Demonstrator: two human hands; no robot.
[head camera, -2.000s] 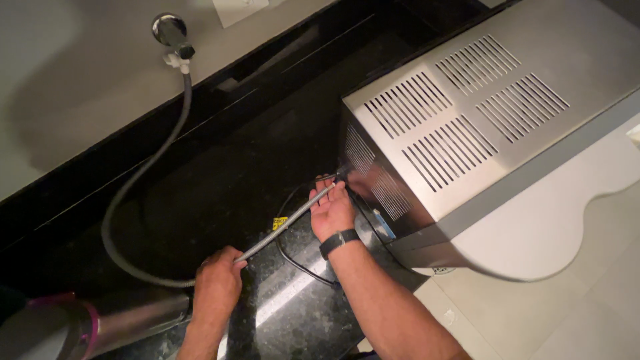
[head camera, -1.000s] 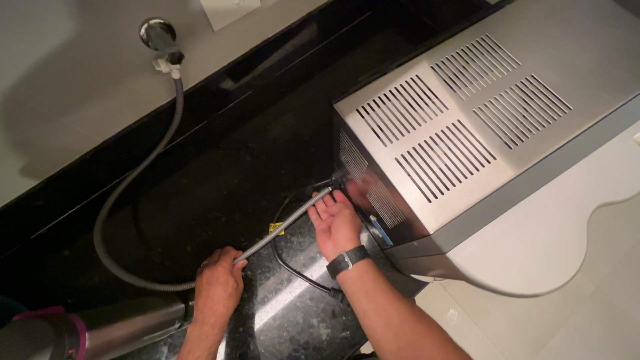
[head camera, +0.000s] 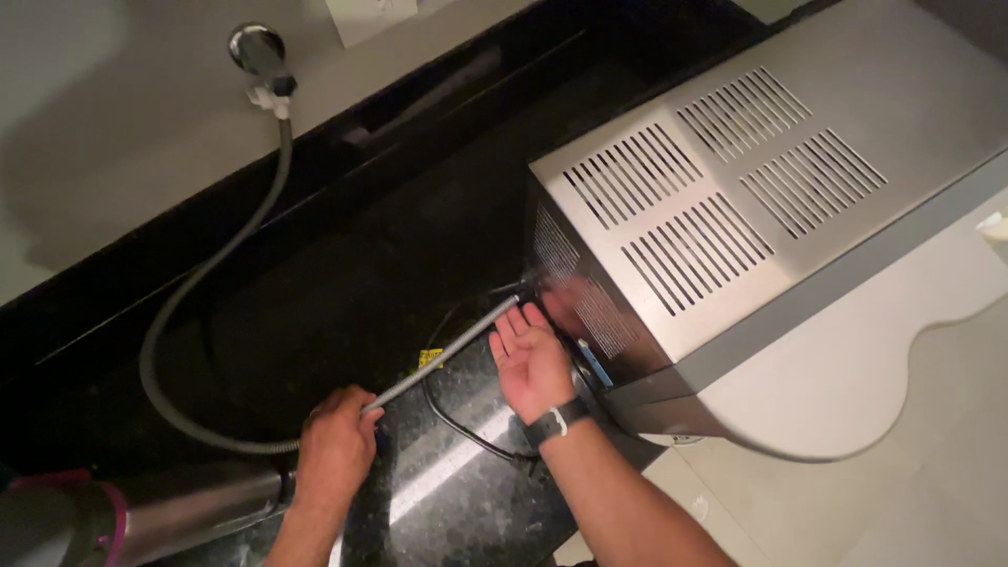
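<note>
My left hand (head camera: 337, 445) is closed around a grey ribbed flexible hose (head camera: 437, 361). From that hand the hose loops left and up to a wall valve (head camera: 264, 59) with a white fitting. Its other stretch runs to the lower side of a stainless steel appliance (head camera: 850, 134) with slotted vents. My right hand (head camera: 531, 358), a black watch on its wrist, is palm up with fingers extended just below the hose's far end, by the appliance. Whether the fingertips touch the hose cannot be told. The connection at the appliance is dark and unclear.
The black stone counter (head camera: 315, 323) meets a raised back edge along the wall. A black cable (head camera: 465, 431) and a yellow tag (head camera: 431, 359) lie behind the hose. At the lower left is a metal cylinder (head camera: 197, 504) with a pink band. Light floor tiles show at the lower right.
My right hand has gone from fingers curled up at the hose's end to a flatter, open palm slightly below it. My left hand keeps its hold on the hose.
</note>
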